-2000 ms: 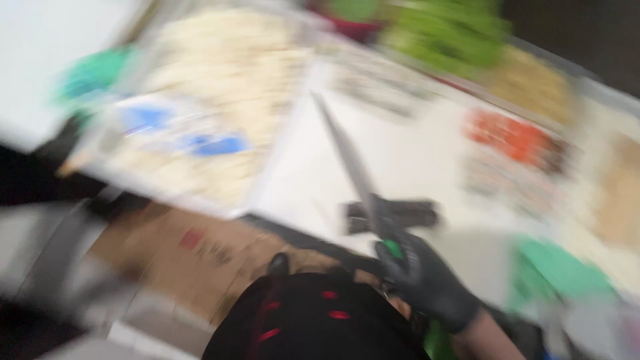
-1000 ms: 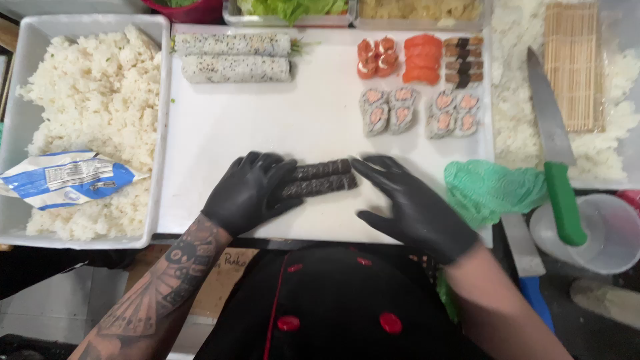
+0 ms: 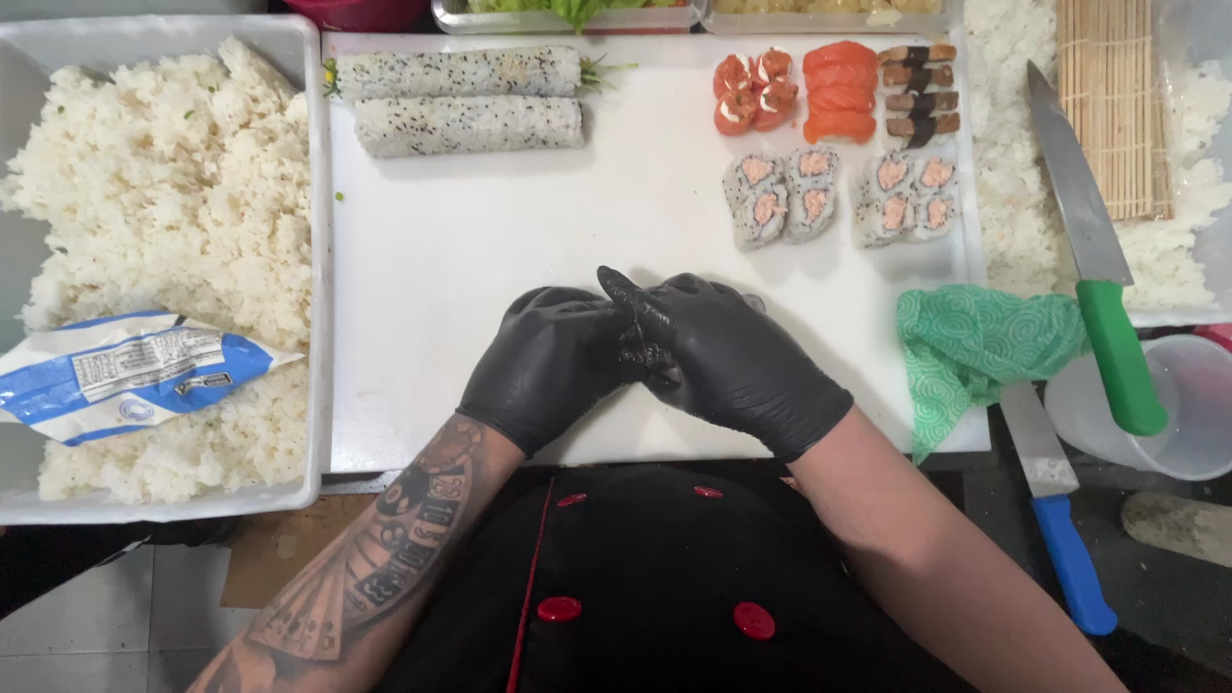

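My left hand [image 3: 556,358] and my right hand [image 3: 731,356], both in black gloves, meet over the lower middle of a white cutting board [image 3: 462,250]. Their fingers curl inward and overlap, with one thumb pointing up. Dark, glossy texture shows between them, but whether it is glove or seaweed is unclear. No dark seaweed rolls can be made out; the hands cover that spot. Two sesame-coated rice rolls [image 3: 469,127] lie at the board's upper left. Salmon nigiri [image 3: 839,91], topped salmon pieces [image 3: 755,91], seaweed-banded nigiri [image 3: 920,96] and cut rice rolls [image 3: 782,197] stand at the right.
A rice tub [image 3: 313,260] with a blue and white packet [image 3: 144,371] stands left. At right are a green cloth [image 3: 982,342], a green-handled knife [image 3: 1083,202], a blue-handled blade [image 3: 1068,549], a clear tub [image 3: 1189,414] and a bamboo mat [image 3: 1112,115]. Food containers [image 3: 577,21] line the back.
My hands have come together from either side of the dark seaweed rolls, which are now hidden. Two seconds ago my right hand held a knife; one second ago the green-handled knife lay at the right.
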